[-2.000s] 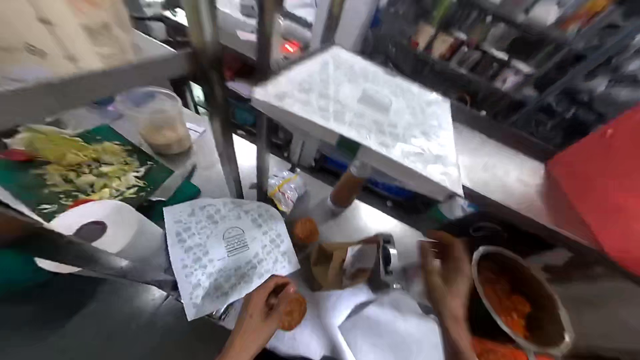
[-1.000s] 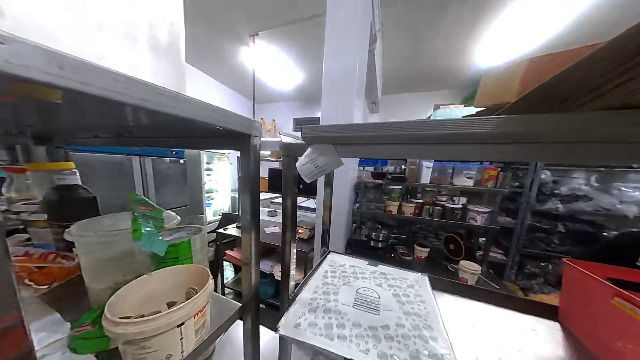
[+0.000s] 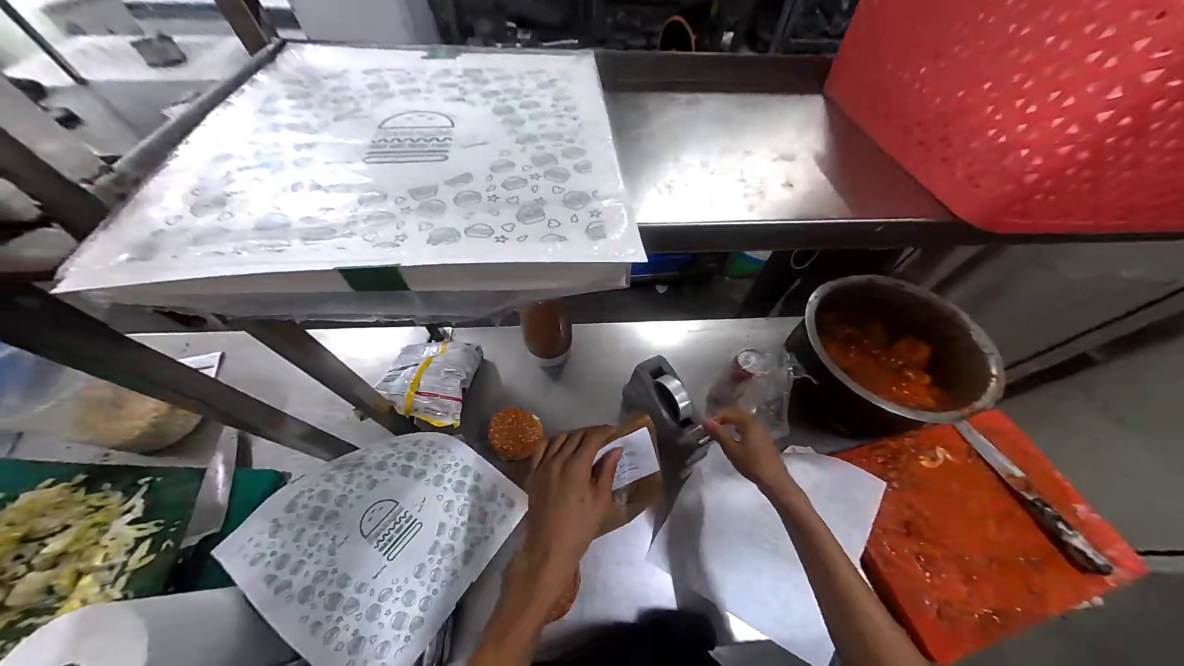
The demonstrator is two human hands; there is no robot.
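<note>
My left hand (image 3: 566,486) lies over a brown paper bag (image 3: 638,499) on the steel counter, its fingers beside a white slip of paper (image 3: 635,456) on the bag. My right hand (image 3: 745,449) reaches to the front end of a grey tape dispenser (image 3: 671,398), thumb and finger pinched near its cutting edge; whether tape is between them cannot be told. Left of the bag stands a small container with an orange-red top (image 3: 515,433). Printed burger paper (image 3: 379,546) lies at my left, and a plain white sheet (image 3: 768,546) under my right forearm.
A pot of red sauce (image 3: 888,356) stands at the right, by a sauce-stained red board (image 3: 999,546) with a knife (image 3: 1036,499). A green board (image 3: 157,546) bears shredded cabbage. Overhead, a steel shelf (image 3: 731,162) holds stacked printed paper (image 3: 370,166) and a red crate (image 3: 1036,111).
The view has swung back down from the shelves to the counter. Two seconds ago my left hand held a round orange-brown item; now it is on the paper bag, and my right hand is at the tape dispenser.
</note>
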